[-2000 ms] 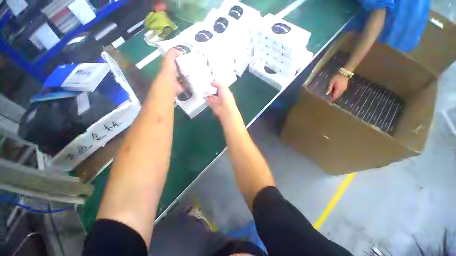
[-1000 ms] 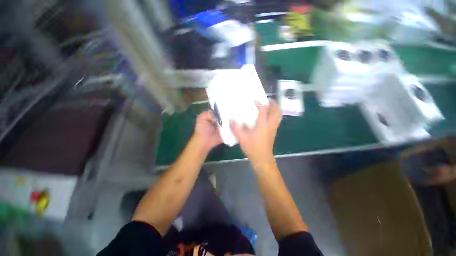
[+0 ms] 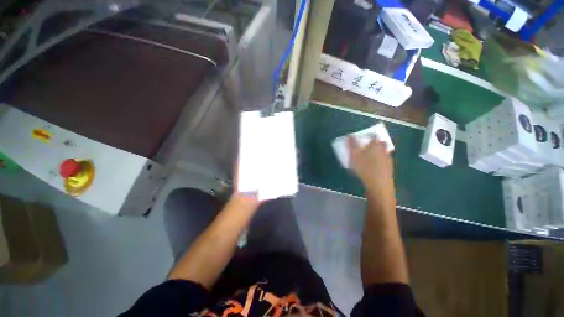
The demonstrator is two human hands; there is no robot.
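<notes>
My left hand holds white retail boxes from below, in front of my body between the machine and the bench; their upper faces look blank. How many it holds I cannot tell. My right hand is over the green bench, closed on another white retail box, slightly blurred. A single retail box with a dark round picture lies on the bench to the right of that hand. Stacked retail boxes stand further right, cut off by the picture's edge.
The infeed belt is at the left, with a red emergency stop button on its white panel. A handwritten sign edges the bench shelf. Brown cartons are at the lower right and lower left.
The view has turned left towards the belt. My hands, together on white boxes earlier, are now apart: my left holds boxes near the machine, my right is on a box over the bench.
</notes>
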